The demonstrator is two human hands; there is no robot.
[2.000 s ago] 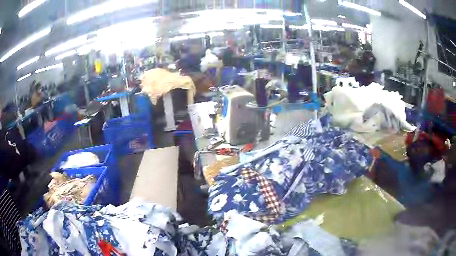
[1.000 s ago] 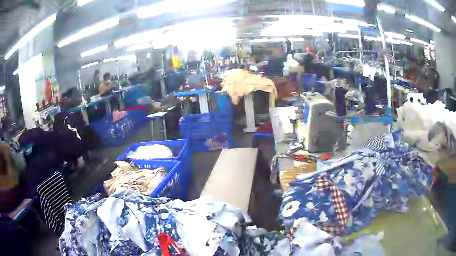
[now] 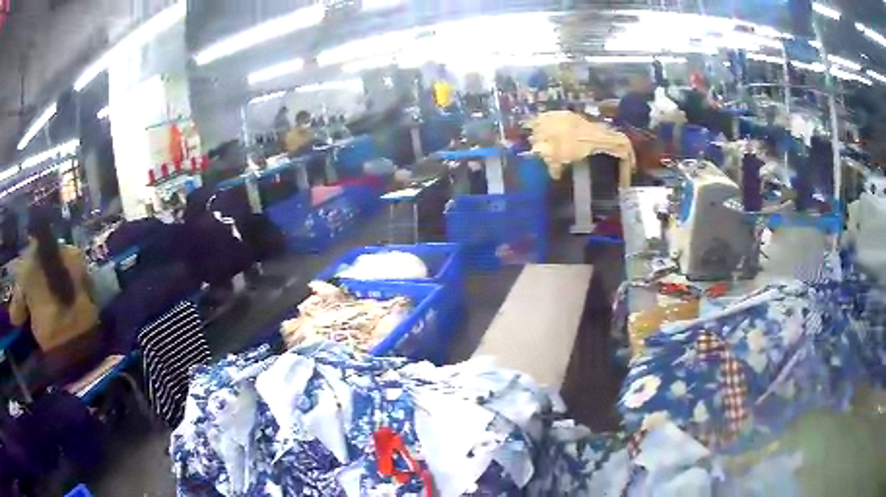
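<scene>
No hand of mine shows in the picture. A loose heap of blue-and-white floral pieces (image 3: 457,417), many pale side up, lies nearest at the bottom centre. A bright red fabric strip (image 3: 393,456) lies on it. A darker blue floral pile (image 3: 777,364) lies at the right, with a red-and-white checked strip (image 3: 721,374) across it. A white sewing machine head (image 3: 712,223) with a blue stripe stands behind that pile. An olive-green surface (image 3: 843,451) shows blurred at the lower right.
A long pale bench (image 3: 537,320) stands beyond the heap. Blue crates (image 3: 427,325) hold beige and white cloth. Striped cloth (image 3: 175,354) hangs left of the heap. A person in a tan top (image 3: 56,296) sits at the far left. Peach cloth (image 3: 581,138) lies behind.
The view has turned left, so the heap, bench, crates and machine appear further right. The seated person at the left has come into view. The person's arm at the right edge has left the picture.
</scene>
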